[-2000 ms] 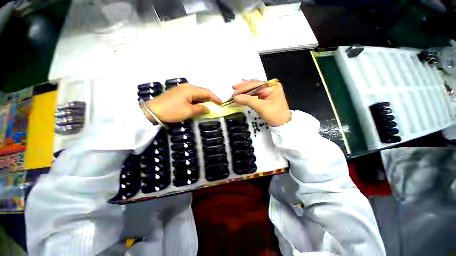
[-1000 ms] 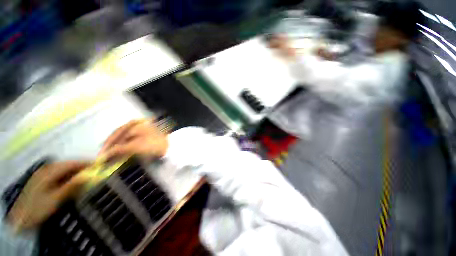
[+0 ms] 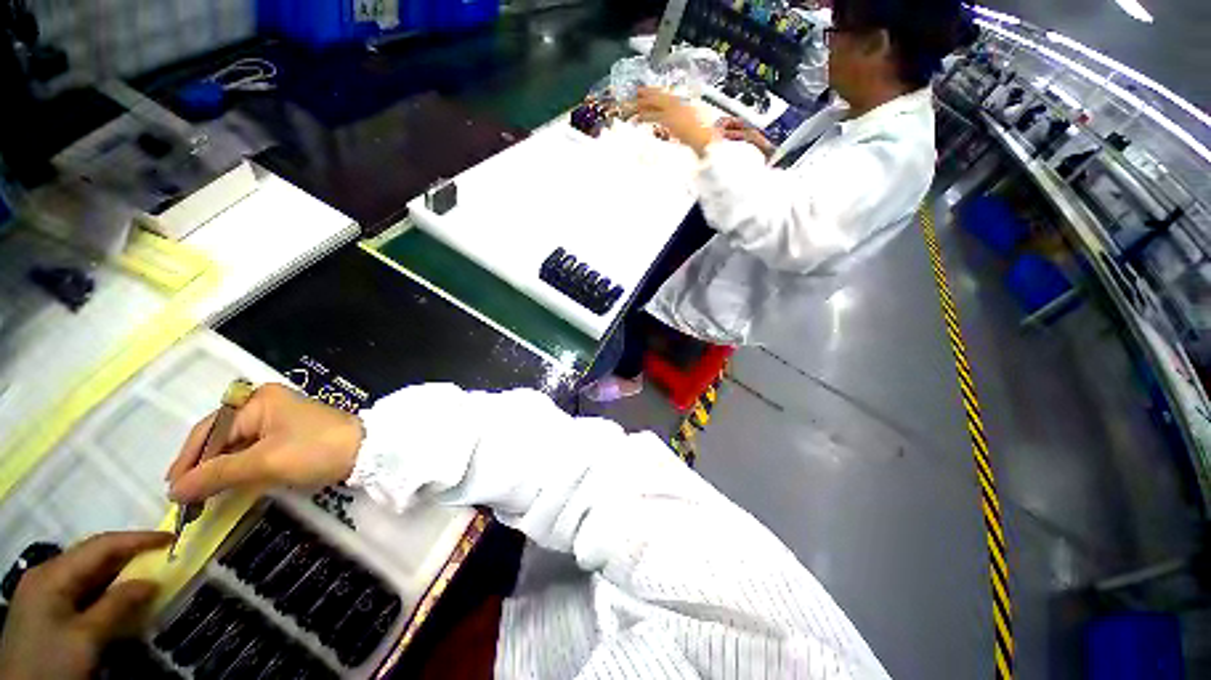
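My right hand (image 3: pixel 272 438) holds tweezers (image 3: pixel 213 445) like a pen, tips down on a pale yellow strip (image 3: pixel 199 545). My left hand (image 3: pixel 64 604), cut off by the left edge, holds the strip's near end between thumb and fingers. The strip lies above columns of glossy black housings (image 3: pixel 308 582) in a white tray (image 3: pixel 432 531). Tiny black parts (image 3: pixel 335 502) lie on the tray just right of my right hand. I cannot tell whether a part is at the tweezer tips.
A second white tray (image 3: pixel 511 199) with a short black stack (image 3: pixel 580 279) lies on a green surface. A seated person (image 3: pixel 823 199) in white works at its far side. A red stool (image 3: pixel 684 376) stands below. Yellow-black tape (image 3: pixel 967 399) crosses the floor. Yellow strips (image 3: pixel 80 399) lie at left.
The view has swung right, so my hands and the tray now sit at the lower left and the other person shows. My hands still hold the strip and tweezers.
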